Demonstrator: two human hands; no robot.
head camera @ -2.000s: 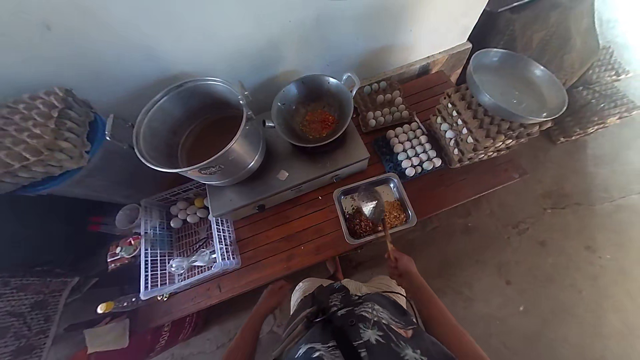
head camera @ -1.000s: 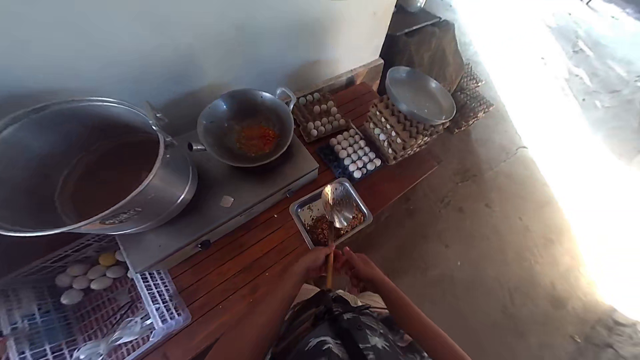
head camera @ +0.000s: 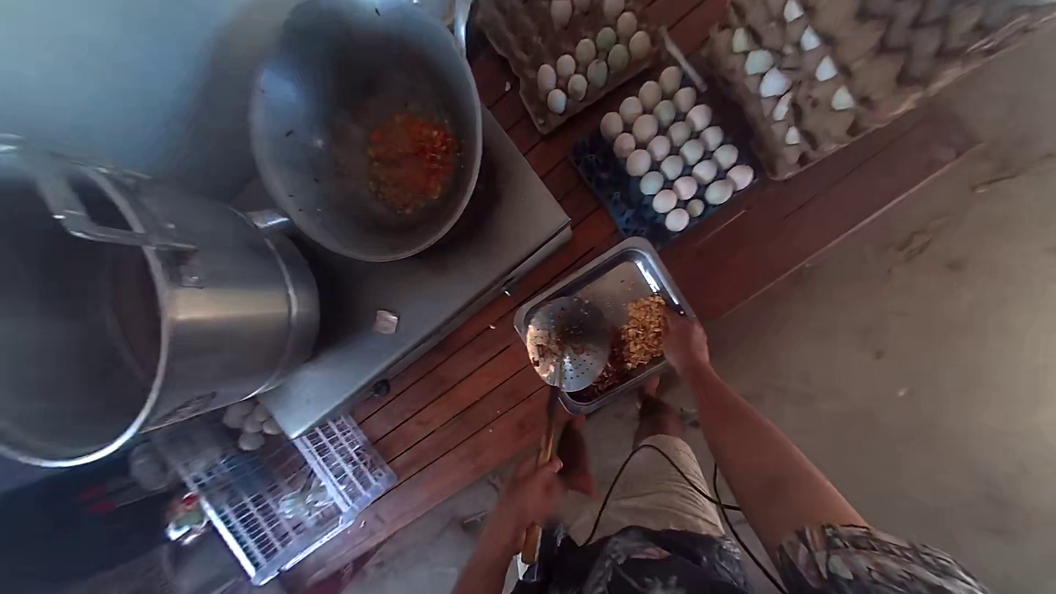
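Observation:
My left hand (head camera: 530,493) grips the wooden handle of a perforated metal skimmer (head camera: 569,345), whose bowl hangs over the left part of a rectangular steel tray (head camera: 569,289). Bits of food cling to the skimmer. In the tray lie golden fried bits (head camera: 643,332) and dark reddish bits (head camera: 606,379). My right hand (head camera: 685,340) is at the tray's right rim; its fingers are partly hidden, and whether they grip the rim cannot be told. A metal wok (head camera: 330,186) holding chopped orange-red food (head camera: 412,161) sits on the gas stove (head camera: 429,289).
A large aluminium pot (head camera: 223,305) stands left of the wok. Eggs fill a dark blue tray (head camera: 606,181) behind the steel tray, beside cardboard egg trays (head camera: 874,66). A white plastic basket (head camera: 355,470) is at the lower left of the wooden bench (head camera: 470,396). A cable crosses my lap.
My hands were together at the skimmer handle one second ago; now they are apart, the right one at the tray's right rim. The skimmer bowl has moved to the tray's left side. The view has shifted closer.

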